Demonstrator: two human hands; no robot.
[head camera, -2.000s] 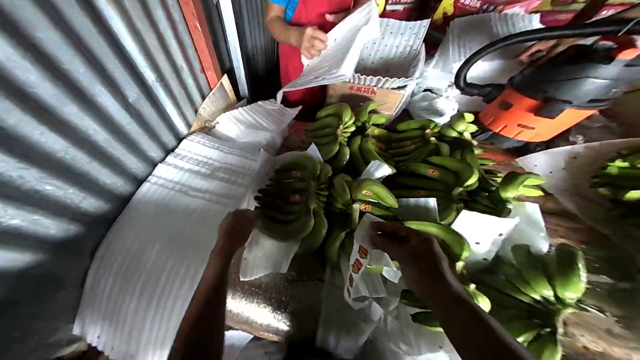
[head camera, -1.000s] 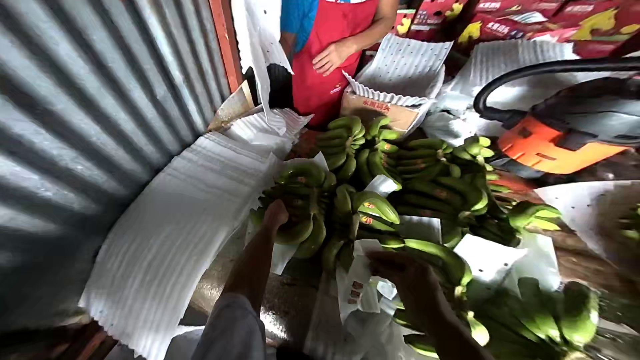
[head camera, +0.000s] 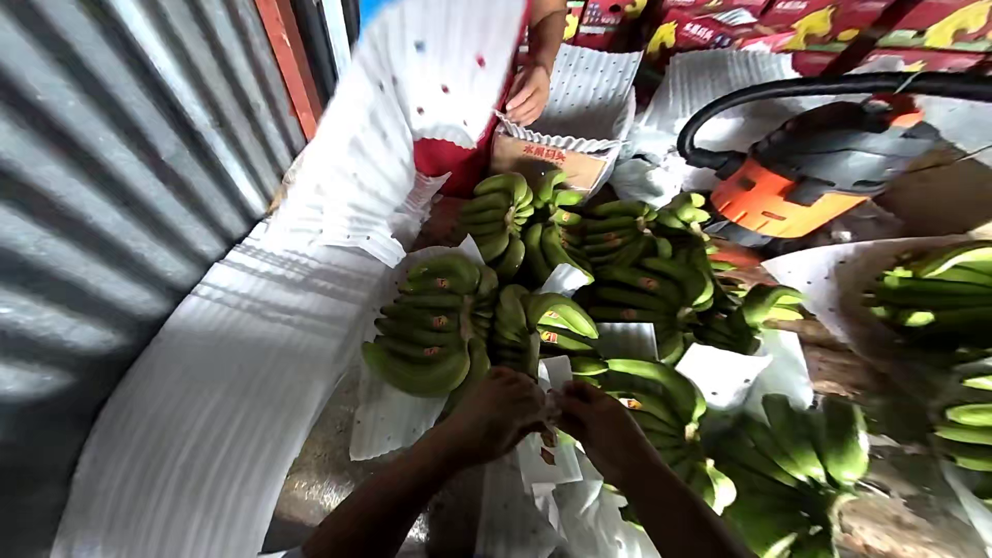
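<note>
My left hand (head camera: 496, 411) and my right hand (head camera: 593, 415) meet at a strip of stickers on pale backing (head camera: 549, 457), fingers closed on its upper part. Just left of them lies a large hand of green bananas (head camera: 434, 329) with small stickers on its fruit, resting on white foam sheet (head camera: 387, 415). Beyond my hands is a smaller bunch of green bananas (head camera: 562, 318), also bearing stickers. To the right of my right hand, another green bunch (head camera: 659, 395) lies partly under my forearm. The fingertips and the exact hold on the strip are dark and hard to see.
A stack of white foam sheets (head camera: 209, 387) lies at left beside a corrugated metal wall (head camera: 116, 194). Ahead, a co-worker's hand (head camera: 529, 94) is at a foam-lined carton (head camera: 550, 159). An orange and black machine with a hose (head camera: 790, 174) stands right, near more bananas (head camera: 938, 291).
My left hand has moved from the left banana bunch to the sticker strip beside my right hand. The co-worker's hand is now at the carton, and a white foam sheet hangs before the red apron.
</note>
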